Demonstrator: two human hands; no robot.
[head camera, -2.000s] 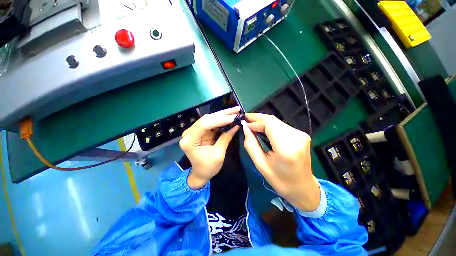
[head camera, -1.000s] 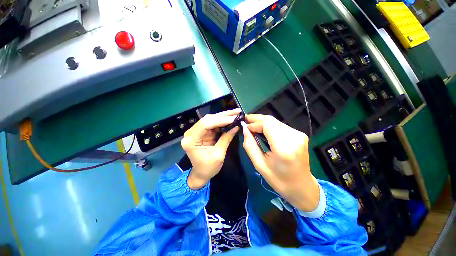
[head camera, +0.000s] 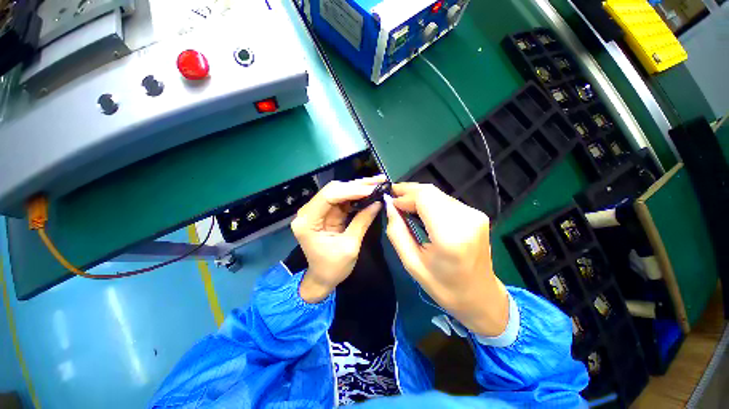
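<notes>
A small black watch housing (head camera: 369, 198) is held up between my two hands, in front of my body at the bench edge. My left hand (head camera: 329, 232) grips it with thumb and fingers from the left. My right hand (head camera: 448, 244) has its thumb and index fingertips at the housing's right end. Whether the right fingertips pinch a separate small part cannot be told. The fingers hide much of the housing.
The grey press machine (head camera: 160, 104) stands at the left with an orange plug (head camera: 37, 212). A blue controller box (head camera: 376, 36) is ahead, its pale tube (head camera: 472, 116) looping over foam trays (head camera: 511, 144). A filled foam tray (head camera: 559, 264) and raised board (head camera: 683, 248) are at the right.
Both hands stay almost in place on the housing, with only slight fingertip movement. The machine has shifted slightly left in the picture.
</notes>
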